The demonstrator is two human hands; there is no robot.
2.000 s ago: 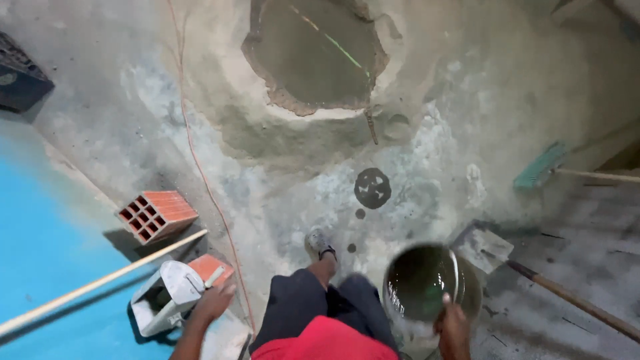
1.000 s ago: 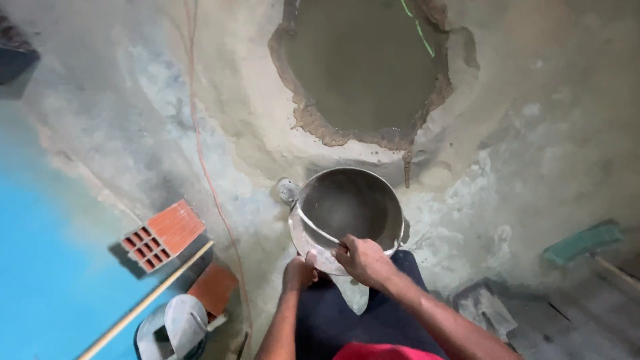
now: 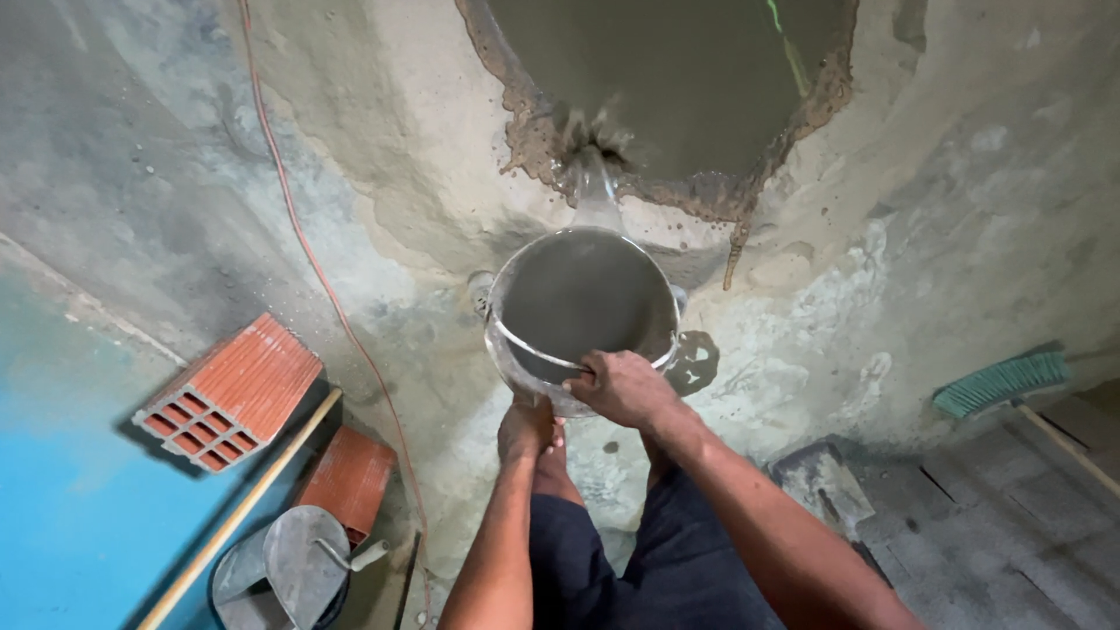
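A round bucket [image 3: 586, 297] of grayish water is tipped away from me in front of my legs. Water [image 3: 597, 184] runs over its far rim into a gray, murky pool inside a ring of wet mortar mix [image 3: 534, 144]. My right hand [image 3: 623, 385] is closed on the bucket's wire handle [image 3: 534, 350] at the near side. Below the near rim, my left hand [image 3: 528, 427] holds the bucket's lower side; its fingers are partly hidden.
To the left lie hollow clay bricks [image 3: 254, 376], a wooden pole [image 3: 245, 516], a metal scoop [image 3: 306, 560] and a thin reddish cord [image 3: 306, 236]. On the right are a green broom head [image 3: 1002, 383] and a shovel blade [image 3: 822, 486]. A wet patch [image 3: 696, 360] marks the floor beside the bucket.
The bucket went from my right side to in front of me, and my left hand moved from near the scoop onto it. Water now pours into the pool; one second ago none did.
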